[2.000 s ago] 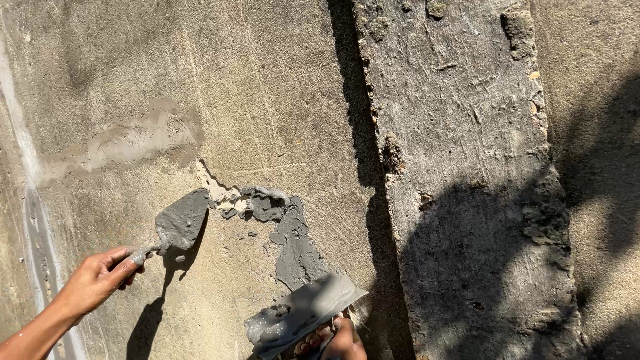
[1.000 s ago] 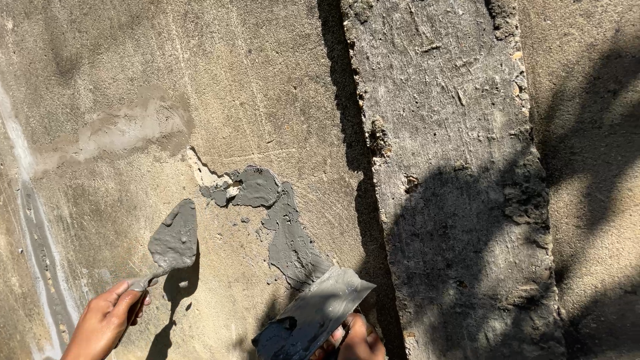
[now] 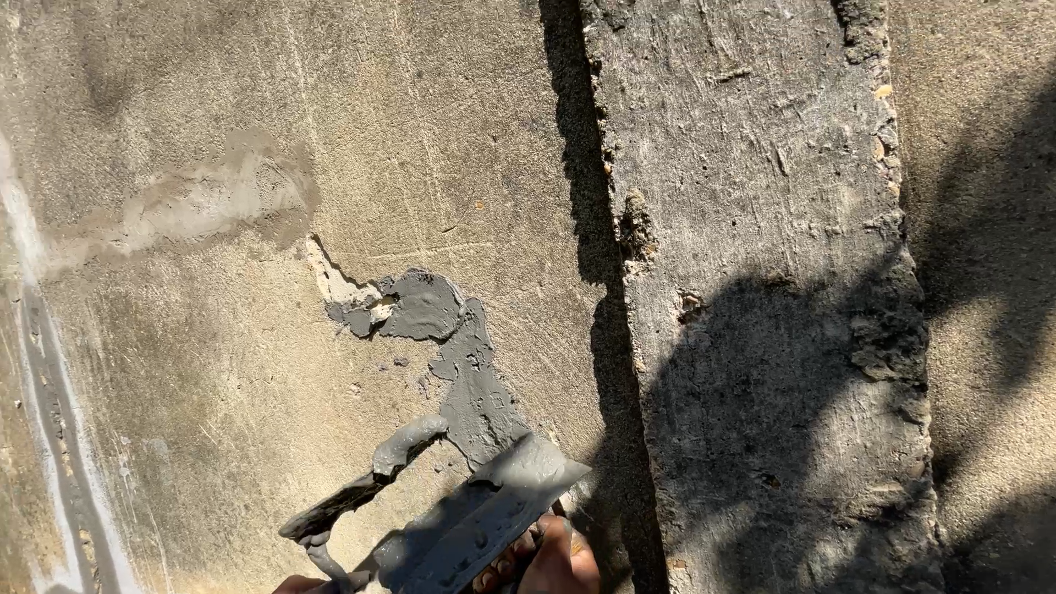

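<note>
At the bottom edge my left hand (image 3: 299,584) grips the handle of a pointed trowel (image 3: 338,499), mostly out of view. The trowel blade is tilted nearly edge-on, with grey mortar on it. My right hand (image 3: 554,557) is closed round the underside of a flat metal trowel (image 3: 487,511) that carries wet grey mortar. Its upper end lies over the lower part of a fresh mortar strip (image 3: 478,388) on the wall. A mortar patch (image 3: 421,305) joins that strip above, beside a pale broken crack (image 3: 334,276).
A raised concrete pillar (image 3: 742,206) stands out from the wall on the right, its edges rough. On the left are a smeared, drier repair band (image 3: 206,202) and a long mortar-filled groove (image 3: 58,429). Shadows fall on the pillar.
My left hand has moved down and right with the pointed trowel, now beside the flat one. Between the two earlier frames, the mortar at the strip's upper end became broader and smoother.
</note>
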